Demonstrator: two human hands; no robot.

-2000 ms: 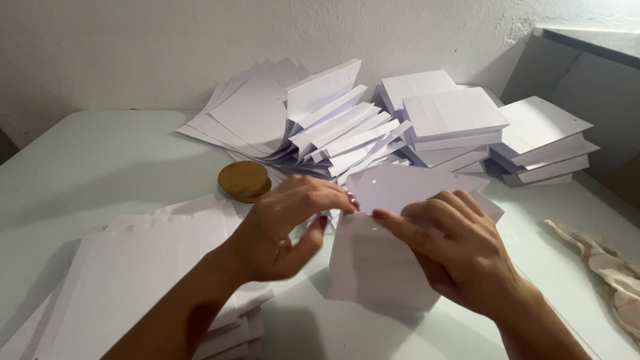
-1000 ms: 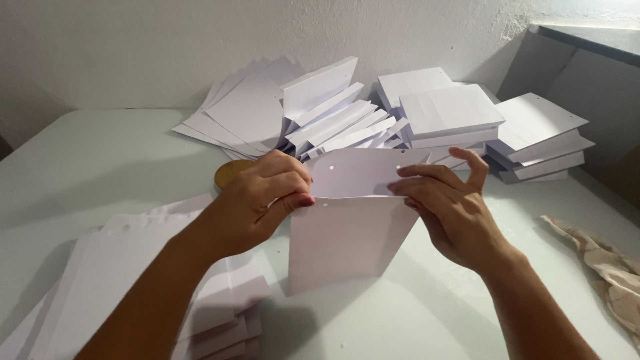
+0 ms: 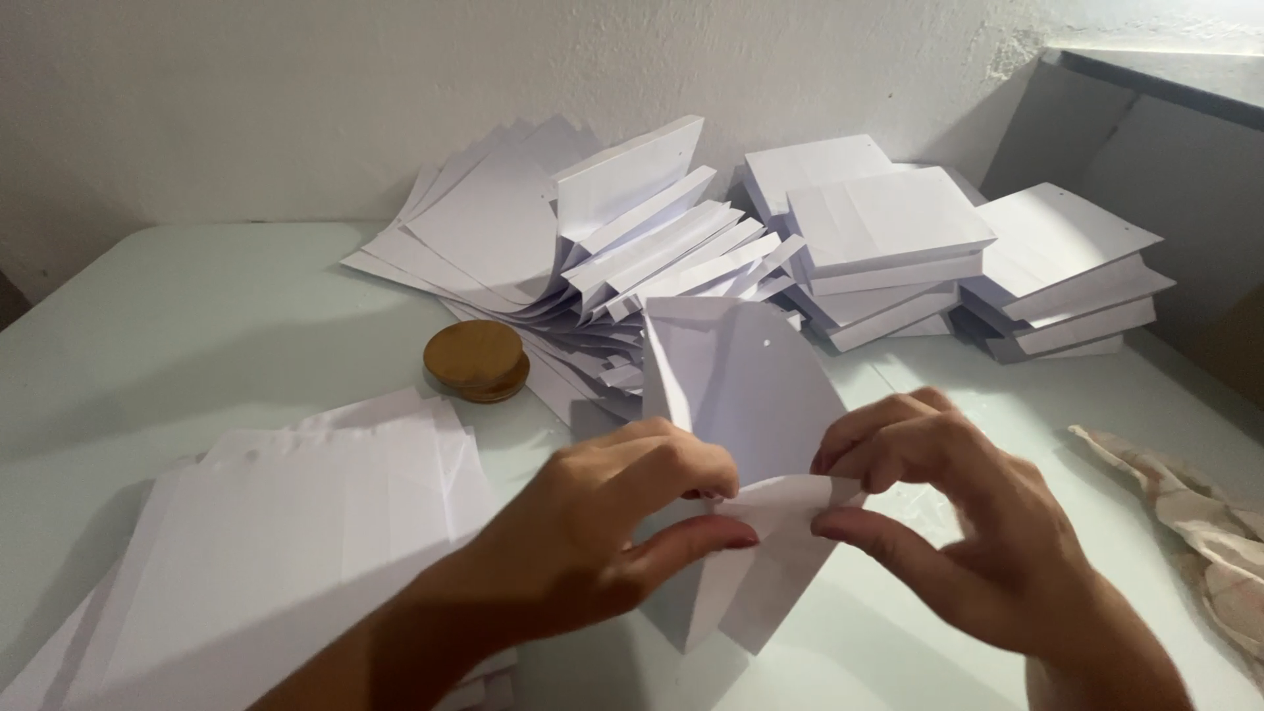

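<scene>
A white paper bag [image 3: 770, 395] stands upright in front of me, its mouth spread wide, with a small punched hole in the far panel. My left hand [image 3: 642, 513] pinches the near rim at its left between thumb and fingers. On the right part of the same rim, my right hand [image 3: 928, 504] grips the paper with thumb below and fingers above. The near edge is bent between the two hands. Fingers hide parts of the rim.
Flat white paper pieces [image 3: 286, 523] lie stacked at the near left. Round brown discs [image 3: 474, 355] sit behind them. Farther back are fanned sheets [image 3: 484, 227], folded paper pieces [image 3: 681, 247] and stacked white paper bags [image 3: 889, 222], [image 3: 1066, 247]. A patterned cloth [image 3: 1195, 523] lies at the right.
The paper's mouth has opened wider, its far panel now standing up. My hands have come closer together on the near rim than one second ago, when they held its two sides.
</scene>
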